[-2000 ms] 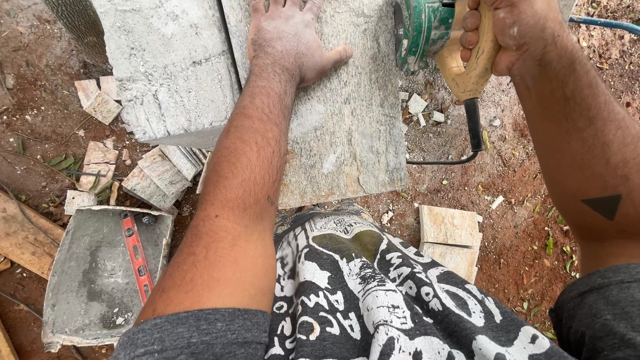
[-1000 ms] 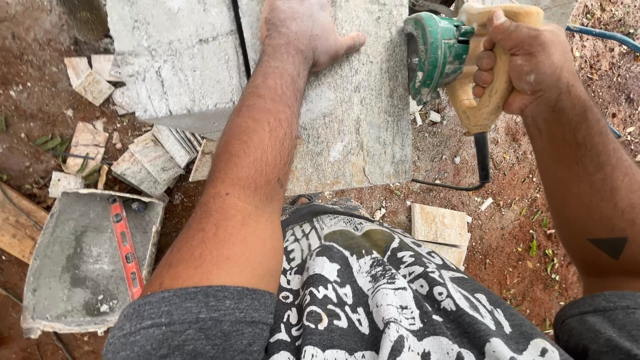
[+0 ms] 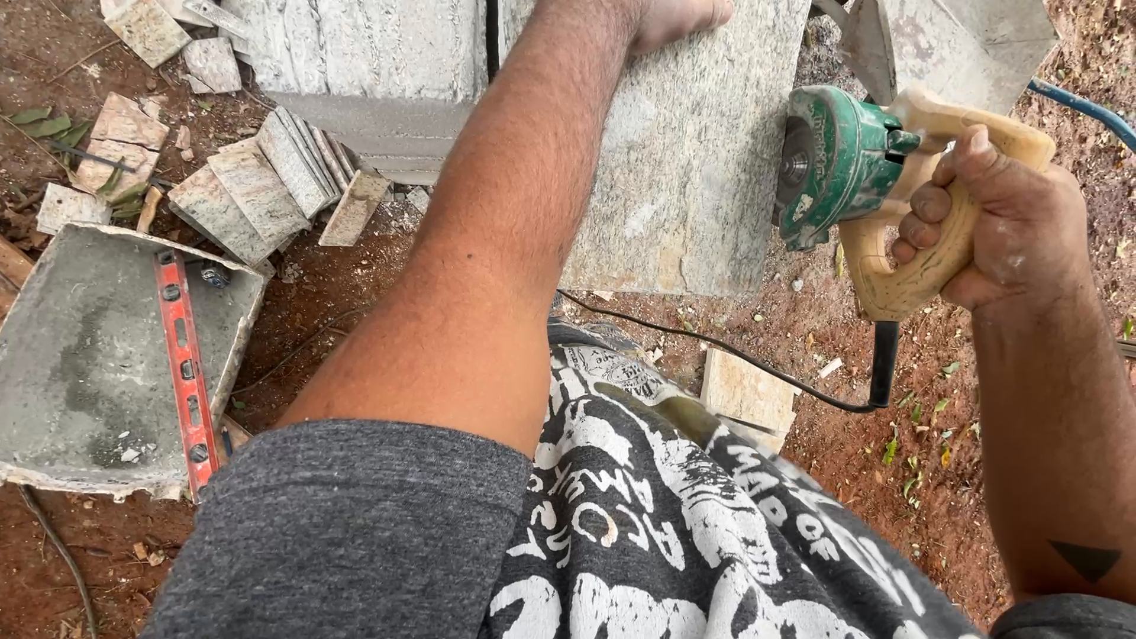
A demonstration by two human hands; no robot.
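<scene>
Flat against a grey stone slab (image 3: 701, 177) lies my left hand (image 3: 679, 22), partly cut off by the top edge of the view, its thumb pointing right. My right hand (image 3: 1003, 213) is closed around the tan handle of a circular stone-cutting saw (image 3: 834, 169) with a green guard. The saw stands at the slab's right edge, its round blade facing the stone; whether the blade touches or turns cannot be told. A black cord runs from the handle down and left under the slab.
Left of the slab is a pale, rough block (image 3: 373, 53). Cut stone tiles (image 3: 257, 186) lie on the red soil. A mortar trough (image 3: 53, 355) holds a red spirit level (image 3: 185, 355). Another tile (image 3: 748, 390) lies below the slab, a blue hose (image 3: 1083, 108) at right.
My right hand and the saw have moved down along the slab's right edge, toward my body. My left hand stays on the slab. The view has shifted somewhat.
</scene>
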